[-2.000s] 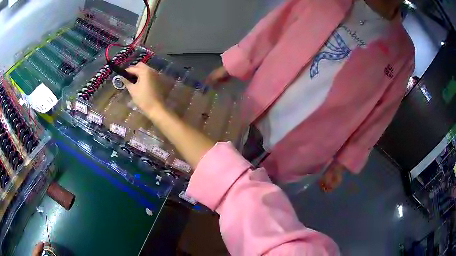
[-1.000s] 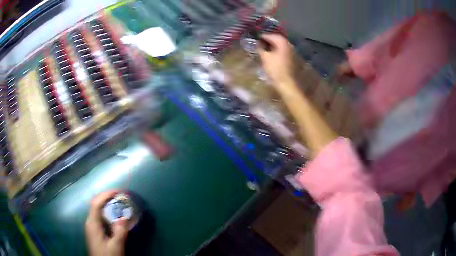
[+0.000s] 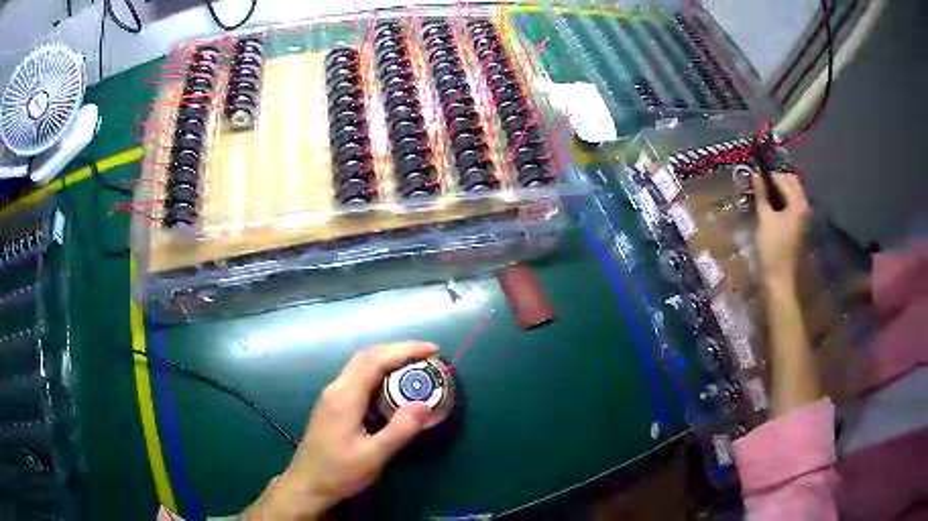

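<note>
My left hand [image 3: 356, 427] is low in the centre, thumb and index finger around the rim of a speaker driver [image 3: 416, 385] with a blue-grey centre. The driver sits on a dark round fixture mostly hidden under it. A thin red lead sticks up from it to the right. My right hand [image 3: 781, 219] is at the upper right over the side tray stack [image 3: 728, 315], gripping the black test probe [image 3: 767, 178]. Another silver-rimmed driver [image 3: 744, 180] is at its fingertips; whether it is pinched or resting in the tray is unclear.
A blister tray [image 3: 290, 153] with rows of dark drivers stands ahead. A reddish-brown block [image 3: 527, 297] lies before it. A white sheet [image 3: 582, 110] lies between trays. A white fan [image 3: 43, 100] is upper left, another tray [image 3: 31, 346] far left. A pink-sleeved person is at right.
The view has swung left, bringing the blister tray and fan into view. My left hand, barely in view at first, now shows fully on the driver. My right hand stays at the side tray with the probe.
</note>
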